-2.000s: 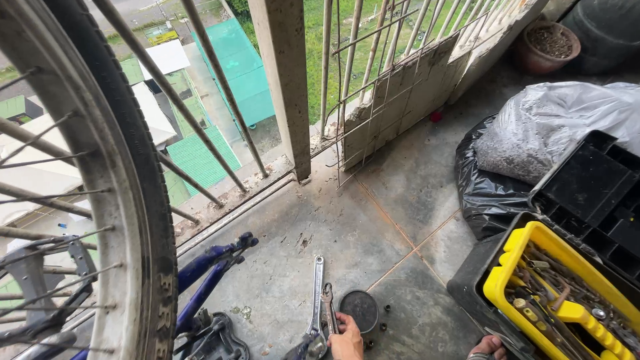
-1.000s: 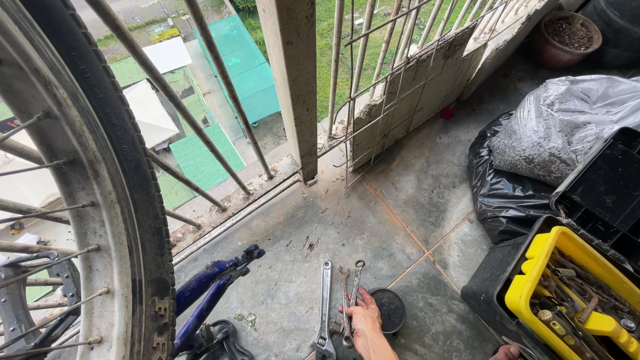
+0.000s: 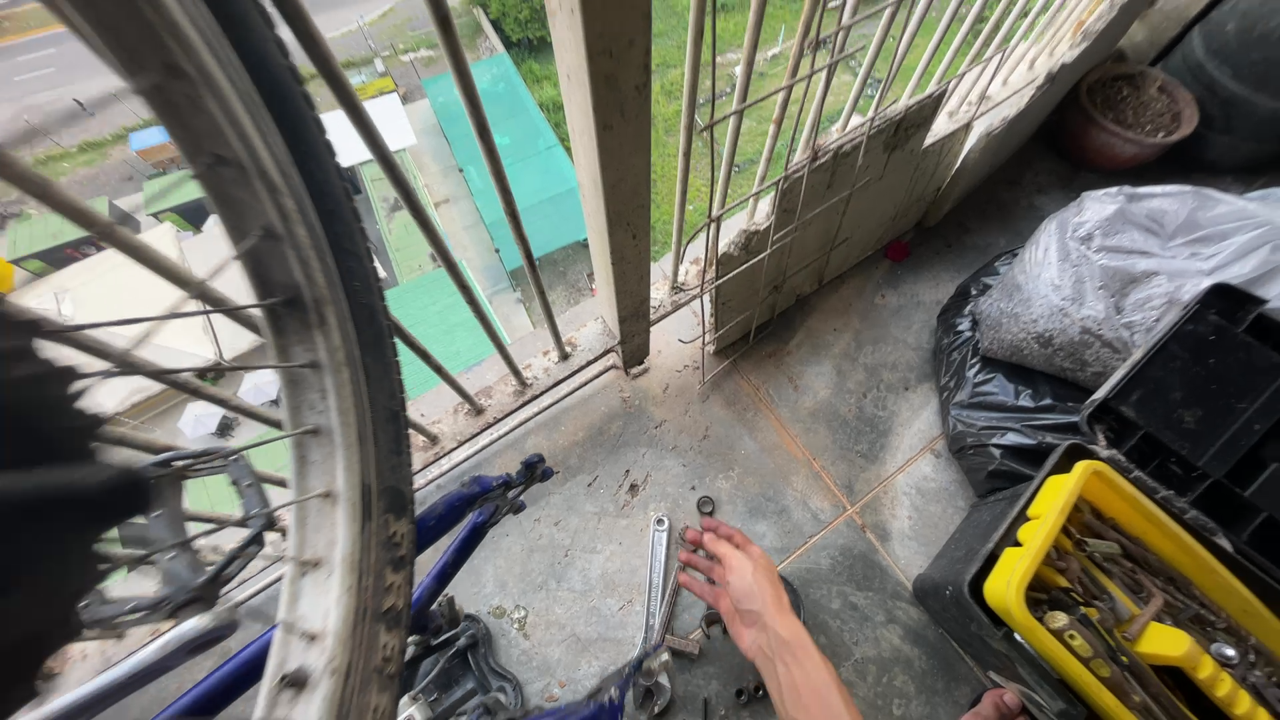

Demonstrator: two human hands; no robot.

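Observation:
My right hand [image 3: 740,585] is above the floor, fingers apart, seemingly holding nothing. Just past its fingertips shows the ring end of a combination wrench [image 3: 706,506]; the hand hides its shaft. To its left lies a chrome adjustable wrench [image 3: 658,570], with another slim wrench [image 3: 668,608] against it. A round black dish [image 3: 795,600] is partly hidden behind the wrist, and small nuts [image 3: 750,690] lie below it. Nearby at left are a blue bicycle frame [image 3: 450,515] and a bicycle wheel [image 3: 350,400]. My left hand is not in view.
A black toolbox with a yellow tray [image 3: 1010,570] full of tools stands at right. Skin [image 3: 995,705], a toe or finger, shows beside it. Behind are a filled plastic bag [image 3: 1060,310], black bag [image 3: 985,410] and plant pot [image 3: 1125,150]. Balcony bars [image 3: 500,190] and wire mesh [image 3: 760,230] border the floor.
One second ago my right hand held wrenches upright beside the adjustable wrench. Now its fingers have spread, and a wrench's ring end shows beyond them, near the floor.

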